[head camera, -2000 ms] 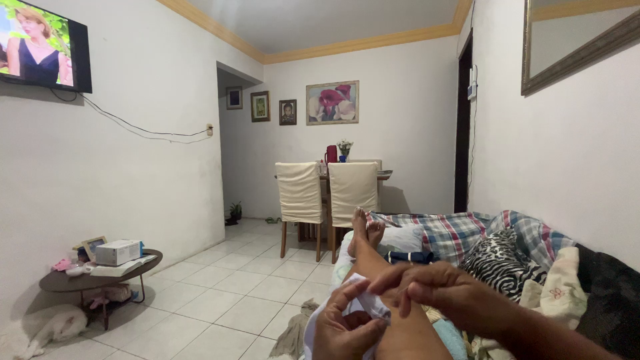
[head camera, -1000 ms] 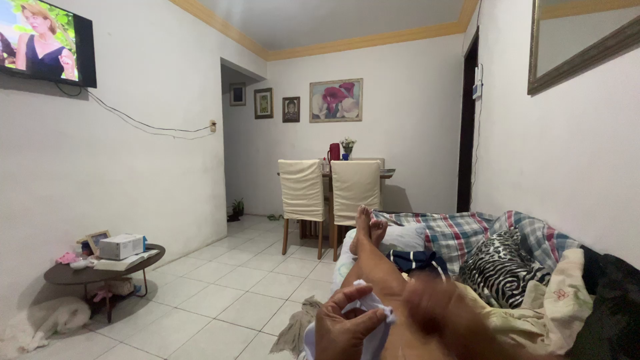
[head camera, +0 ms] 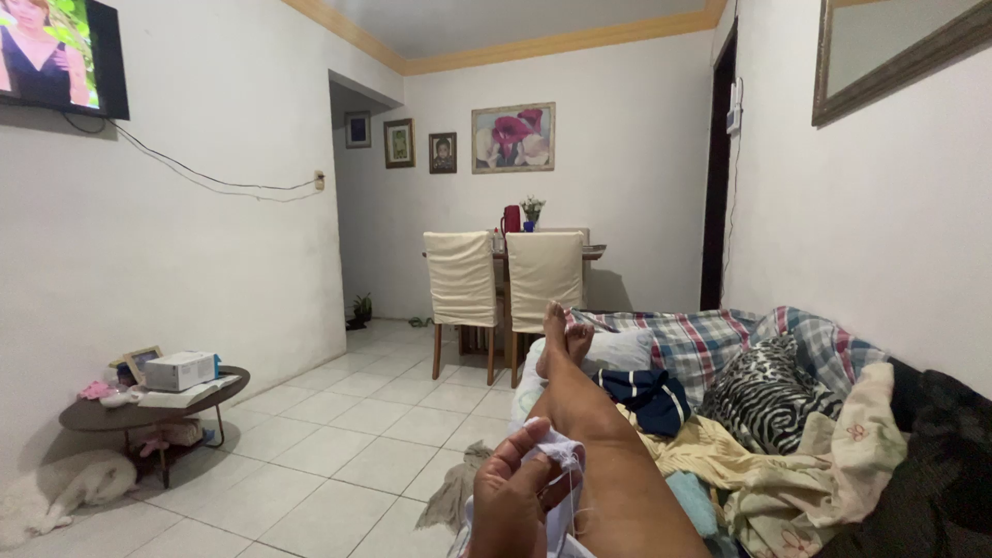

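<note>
My left hand (head camera: 515, 488) is raised at the bottom middle, its thumb and fingers pinching a white cloth (head camera: 559, 449). A loose white thread (head camera: 575, 488) hangs from the bunched edge. More of the cloth lies below the hand, over my lap. Behind it my bare legs (head camera: 612, 457) stretch out along the sofa. My right hand is out of the frame. No needle can be made out.
Right of my legs lie a navy striped cloth (head camera: 647, 399), a zebra-print cushion (head camera: 763, 395) and a floral cloth (head camera: 821, 473). A low round table (head camera: 93, 416) holds a box (head camera: 181, 370); a white animal (head camera: 77, 484) lies beside it. Covered chairs (head camera: 461, 279) stand farther back.
My right hand, close to the left hand two seconds ago and blurred over my legs one second ago, has gone out of view. My left hand still holds the white cloth.
</note>
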